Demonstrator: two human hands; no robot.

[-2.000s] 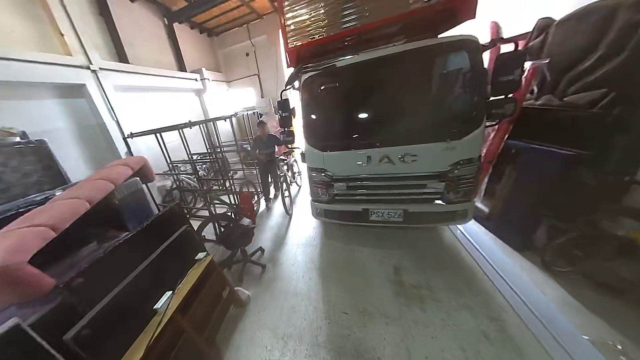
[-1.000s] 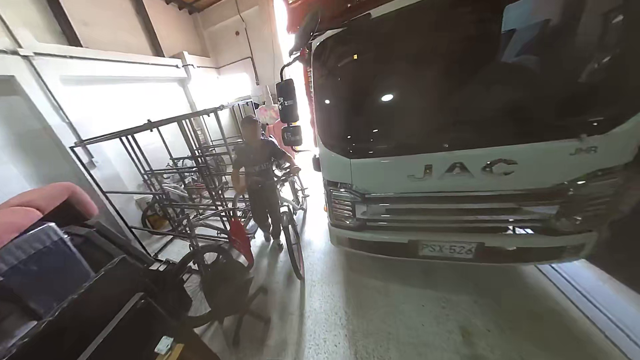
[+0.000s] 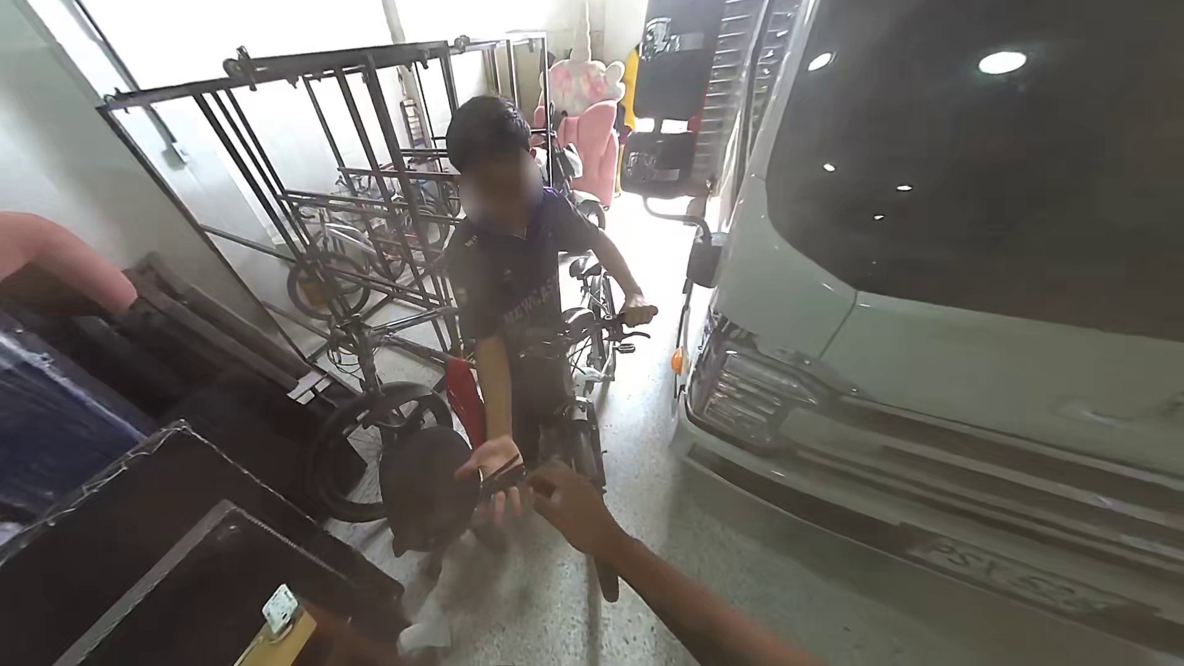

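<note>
My right hand (image 3: 578, 507) reaches in from the bottom right, its fingers pinched at the end of a small dark flat object (image 3: 504, 475). Under that object is the upturned open palm (image 3: 490, 458) of a person (image 3: 513, 268) in a dark jersey. What the object is cannot be told. The person's other hand (image 3: 637, 311) grips the handlebar of a bicycle (image 3: 585, 435) standing beside them. My left hand is not in view.
A white truck (image 3: 925, 370) fills the right side, its mirrors (image 3: 661, 162) jutting out. At left stand a black metal frame rack (image 3: 370, 69), more bicycles (image 3: 328, 264), a round dark seat (image 3: 430, 481) and dark panels (image 3: 185, 499). Pink upholstery (image 3: 65, 250) sits far left.
The view has moved forward, close to the person with the bicycle. My right hand has come into view, and the person's arm now extends towards it.
</note>
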